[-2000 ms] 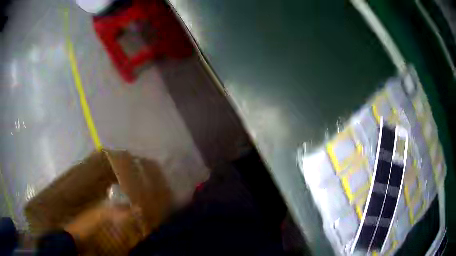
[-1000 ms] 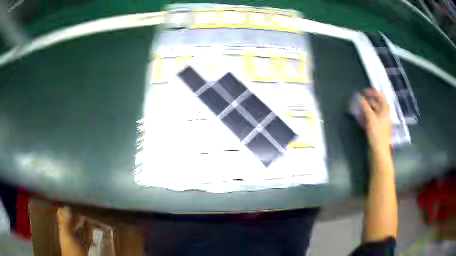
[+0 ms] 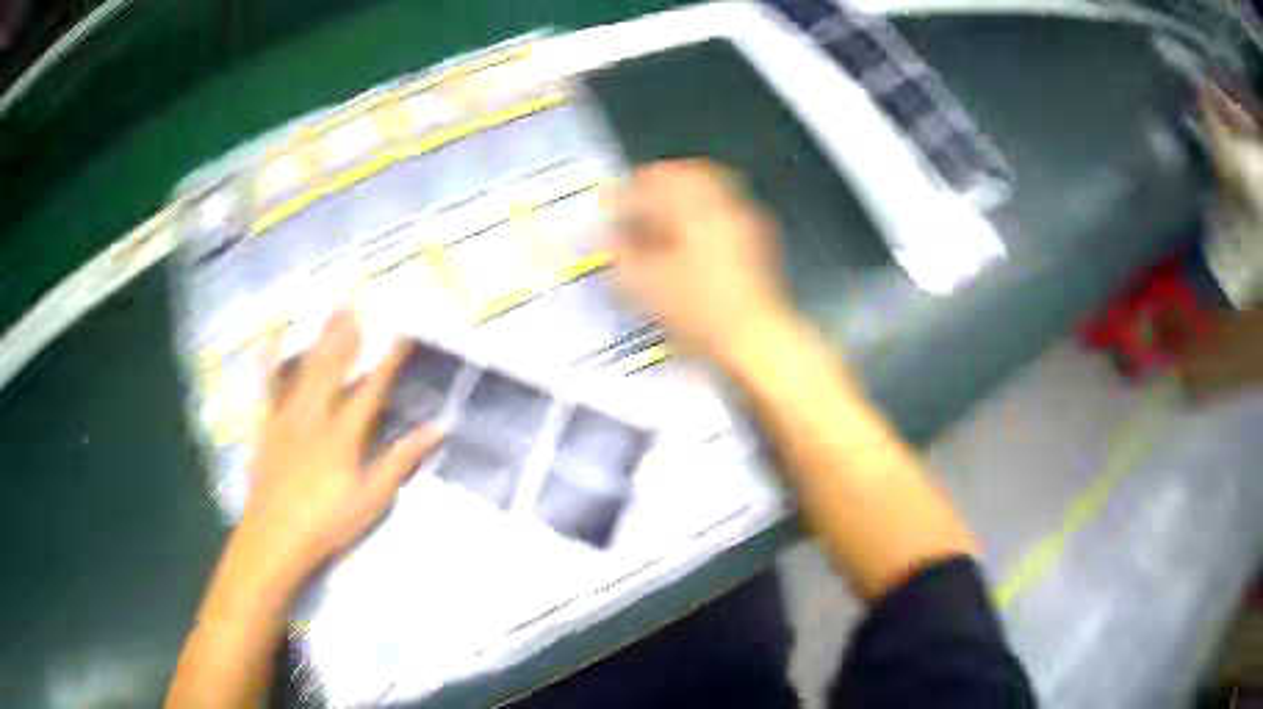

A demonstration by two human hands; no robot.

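The large whitish blister tray (image 3: 554, 609) lies on the dark green bench with yellow-edged parts in its rows. A sticker sheet with black rectangles (image 3: 520, 429) lies aslant on the tray. My left hand (image 3: 326, 443) is over the sheet's left end, fingers spread, thumb touching or close to its edge. My right hand (image 3: 693, 249) is over the tray's right side with its fingers curled. It is blurred, and I cannot tell if it holds anything.
A pile of spare sticker sheets (image 3: 900, 111), white with a black grid, lies on the bench (image 3: 1080, 125) at the upper right. A red stool (image 3: 1150, 319) stands on the grey floor at the right. Part of another person shows at the right edge.
The view has turned. My left hand has come up from beside the cardboard box onto the sticker sheet. My right hand has moved from the spare sheets to over the tray.
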